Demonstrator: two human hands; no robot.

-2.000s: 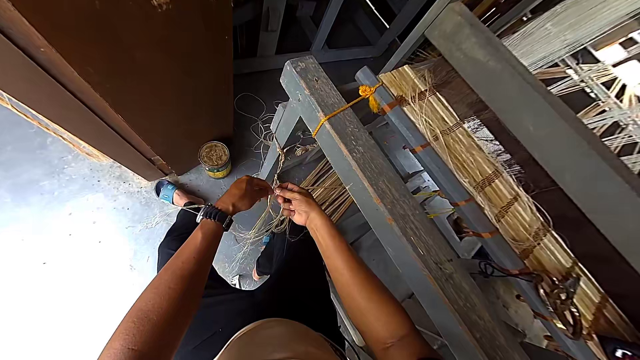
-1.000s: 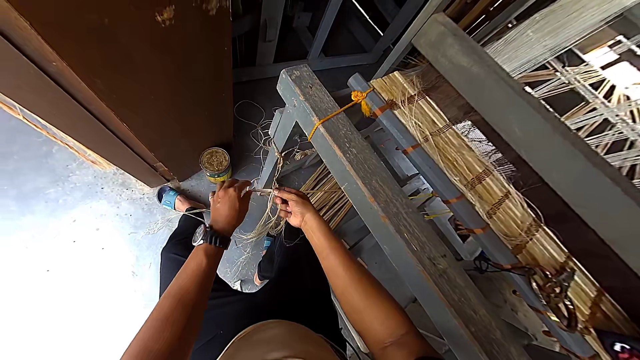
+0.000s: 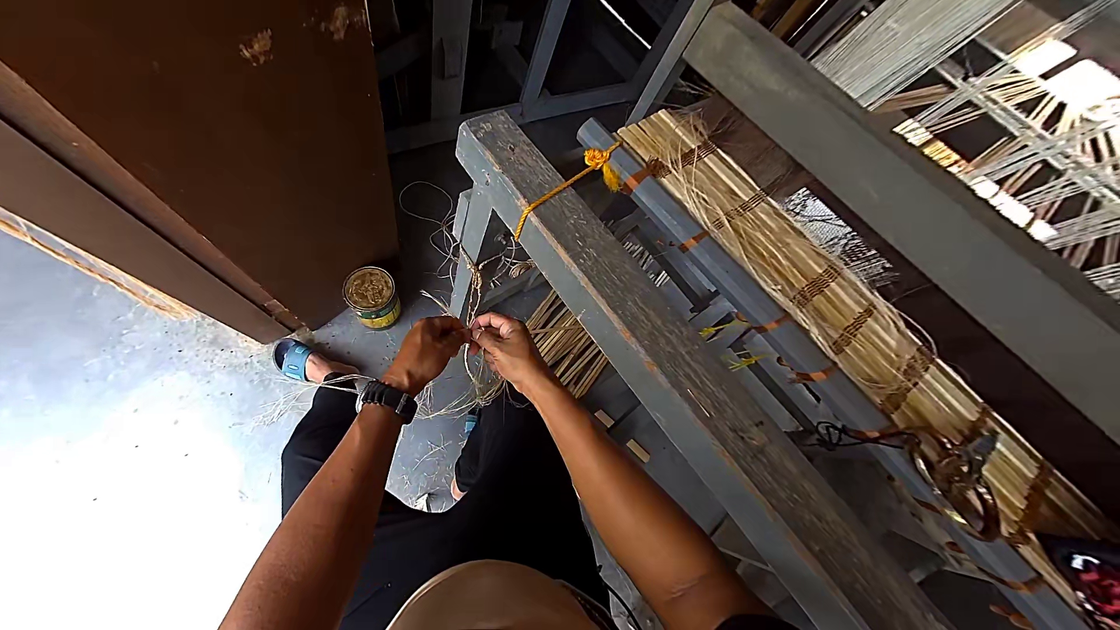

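My left hand (image 3: 430, 350), with a dark watch on the wrist, pinches pale plant-fibre strands between its fingertips. Fingertip to fingertip with it, my right hand (image 3: 509, 348) grips the same strands. A bundle of twisted fibre (image 3: 474, 293) hangs from the loom frame just above both hands, and loose strands trail below them toward the left foot. The exact join between the fingers is too small to make out. To the right lies the worn wooden beam (image 3: 639, 306) of the loom, with an orange cord (image 3: 556, 194) tied round it.
A tin of fibrous scraps (image 3: 371, 293) stands on the floor beside a brown cabinet (image 3: 201, 149). Thin sticks (image 3: 567, 346) lie under the beam. Woven fibre matting (image 3: 787, 254) runs along a grey roller (image 3: 744, 289), with scissors (image 3: 958, 481) at its lower part.
A second ago my left hand was apart from my right, farther left with a strand between them. It has come back so the fingertips meet. My right hand has stayed about where it was.
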